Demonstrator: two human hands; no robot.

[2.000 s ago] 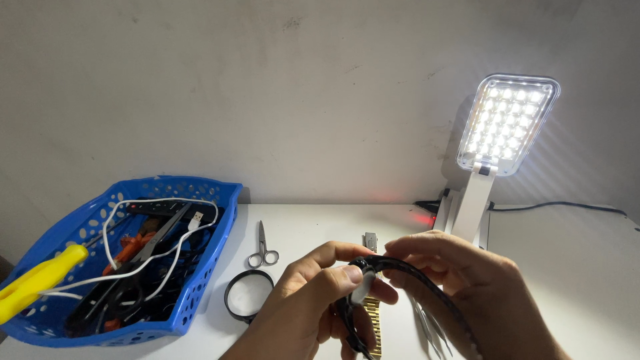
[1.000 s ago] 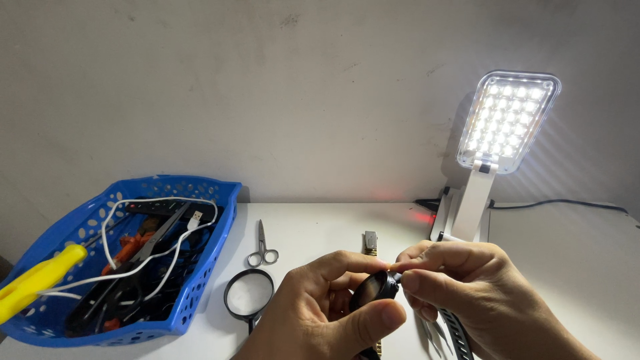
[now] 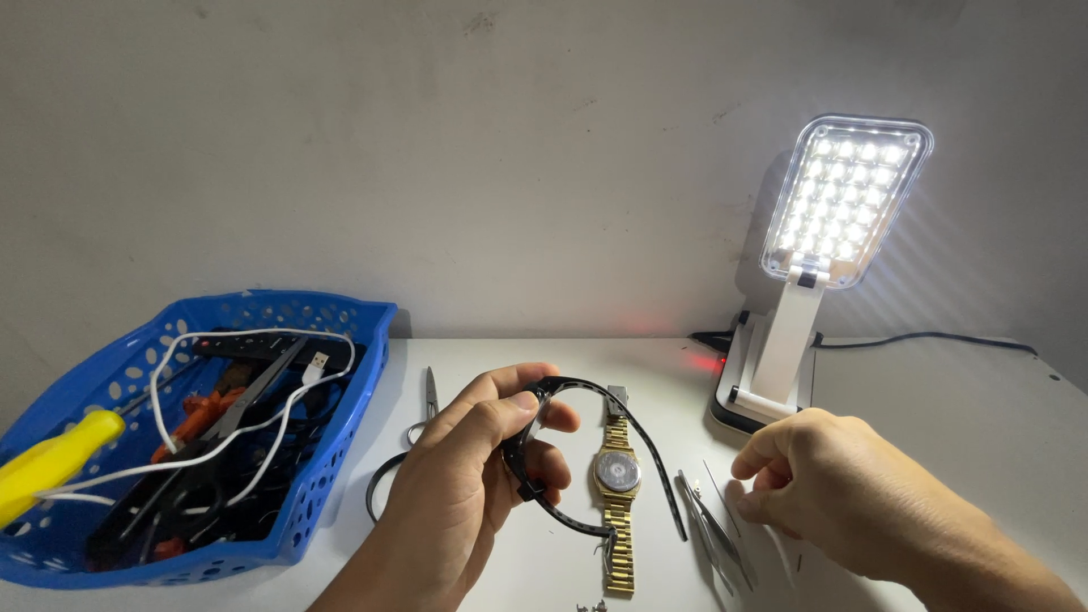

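Observation:
My left hand [image 3: 476, 459] grips a black wristwatch [image 3: 534, 416] by its case, with the strap's two halves curving out to the right. Below the strap, a gold-coloured metal-band watch [image 3: 618, 472] lies on the white table with its case back up. My right hand [image 3: 816, 493] hovers at or just over the table, right of metal tweezers [image 3: 714, 535] and a thin metal rod [image 3: 722, 497]. Whether its bent fingers hold anything is hidden. Small metal parts [image 3: 592, 607] lie at the bottom edge.
A blue plastic basket [image 3: 340, 459] at the left holds a white USB cable, scissors and a yellow-handled tool [image 3: 59, 467]. Small scissors [image 3: 431, 399] and a black-rimmed magnifying glass [image 3: 374, 489] lie partly behind my left hand. A lit LED lamp [image 3: 786, 340] stands at the right, its black cord trailing rightward.
My right hand has left the black watch and moved right, down towards the table. My left hand still holds the watch, now turned so its strap spreads to the right.

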